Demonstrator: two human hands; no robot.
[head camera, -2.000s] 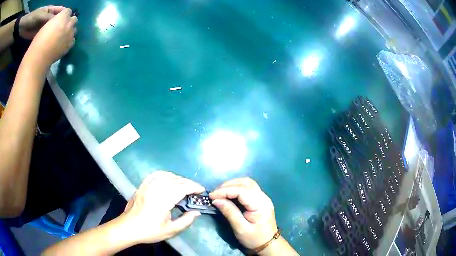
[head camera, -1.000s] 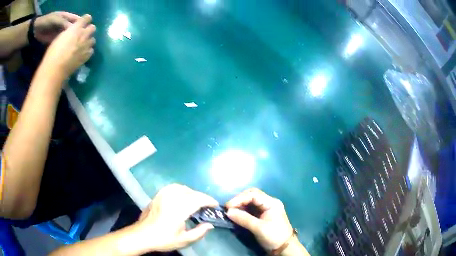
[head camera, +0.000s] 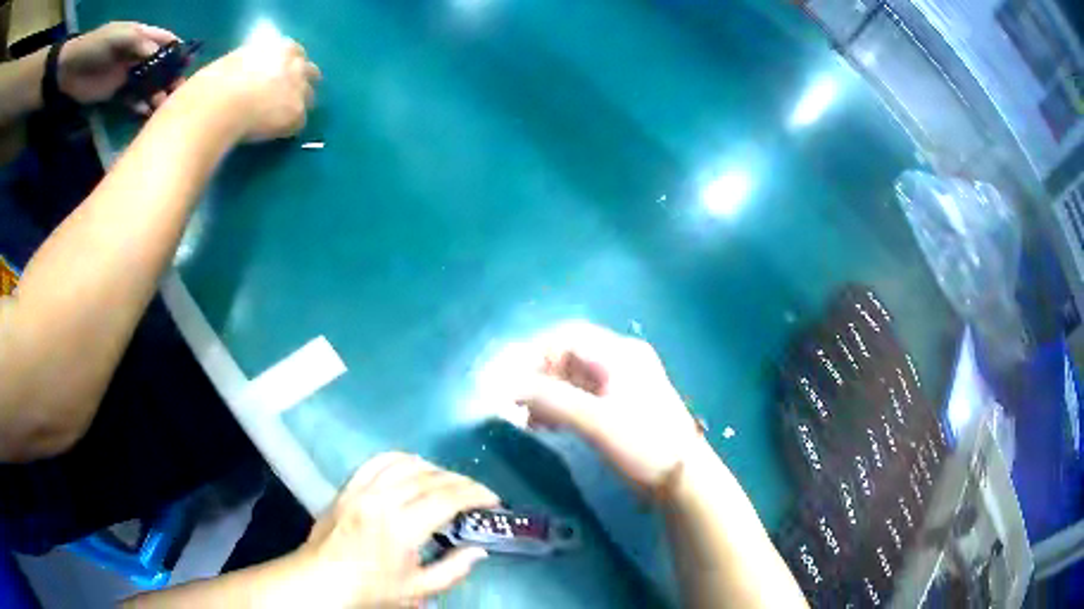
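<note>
A black connector housing (head camera: 514, 532) with white dots in its face is held by its left end in my left hand (head camera: 398, 523), at the table's near edge. Its right end with a mounting ear is uncovered. My right hand (head camera: 606, 399) is off the housing, up and to the right over the table, fingers curled. Glare and blur cover its fingertips; a small whitish spot shows there, and I cannot tell if it holds anything.
Filled housings (head camera: 862, 440) lie in slanting rows at the right. A clear plastic bag (head camera: 969, 238) is at the right edge. A tape marker (head camera: 297, 375) is at the left table edge. A coworker's arms reach in at upper left, one hand holding a black housing (head camera: 161, 69). A white piece (head camera: 313, 145) lies nearby.
My right hand has left the housing and moved up over the table. My left hand keeps hold of it. The coworker's near hand has moved right, uncovering a black housing.
</note>
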